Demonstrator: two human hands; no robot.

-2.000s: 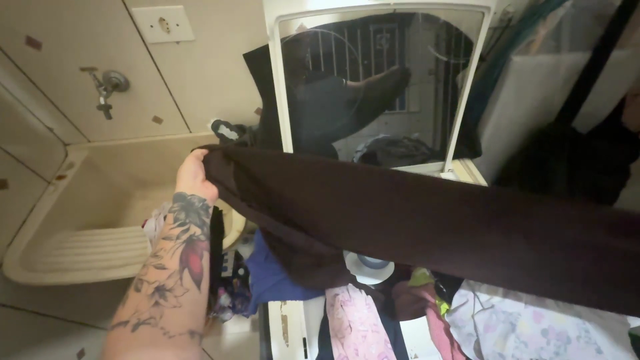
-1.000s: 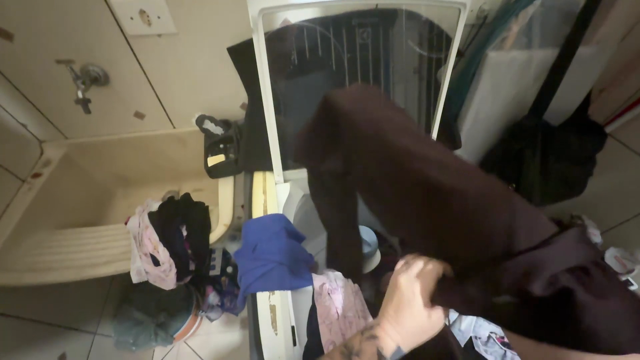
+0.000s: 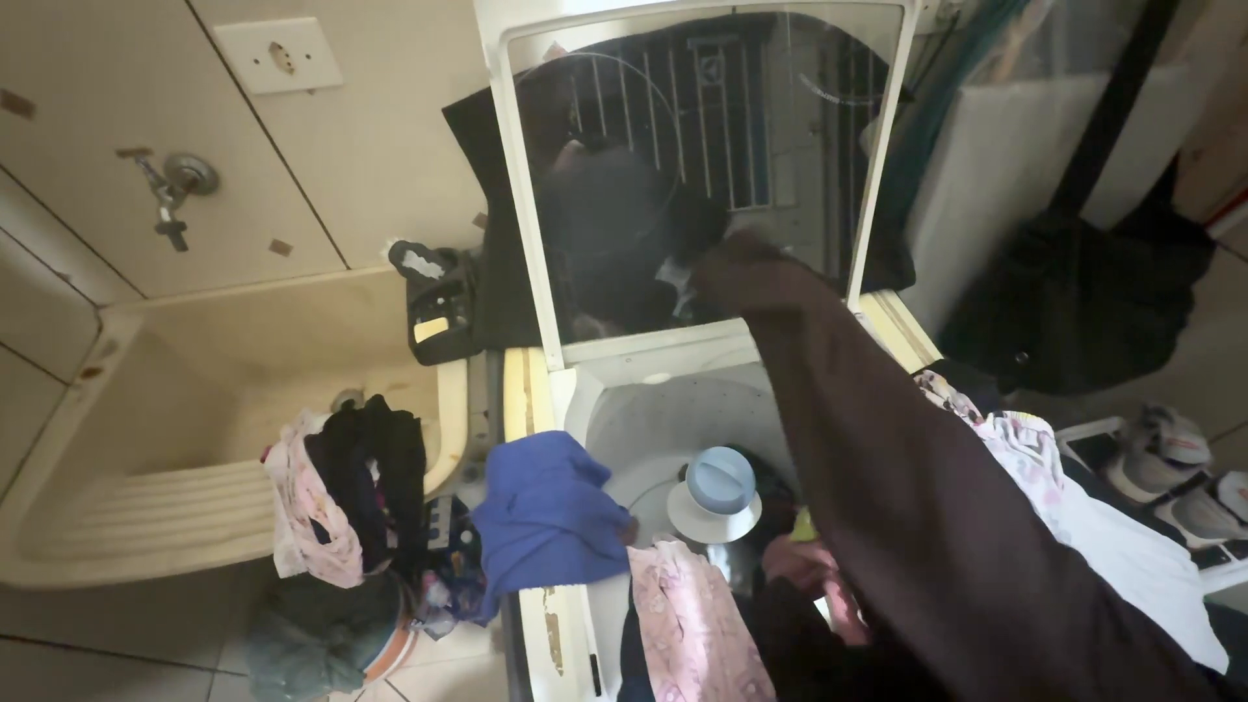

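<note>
Neither of my hands shows in this view. A long dark brown cloth (image 3: 907,468) stretches from the lower right up toward the raised lid, its upper end blurred; whatever holds it is hidden or out of frame. Beneath it stands an open top-loading washing machine (image 3: 526,409) with its clear lid (image 3: 682,185) up. Inside the tub is an agitator with a light blue cap (image 3: 721,480). A blue cloth (image 3: 551,512) hangs over the left rim, beside a pink patterned cloth (image 3: 692,624) at the front. A reddish-pink cloth (image 3: 824,575) lies partly under the brown one.
At left, a beige laundry sink (image 3: 146,487) has pink and black clothes (image 3: 366,487) over its edge, below a wall tap (image 3: 171,200). A bucket (image 3: 390,634) with grey-green cloth stands on the floor. White floral cloth (image 3: 1102,526) and a shoe rack (image 3: 1209,546) are at right.
The tattooed hand that gripped the brown cloth in both earlier frames is out of view. The cloth has shifted from lying across the machine to a slant at the right, uncovering the agitator.
</note>
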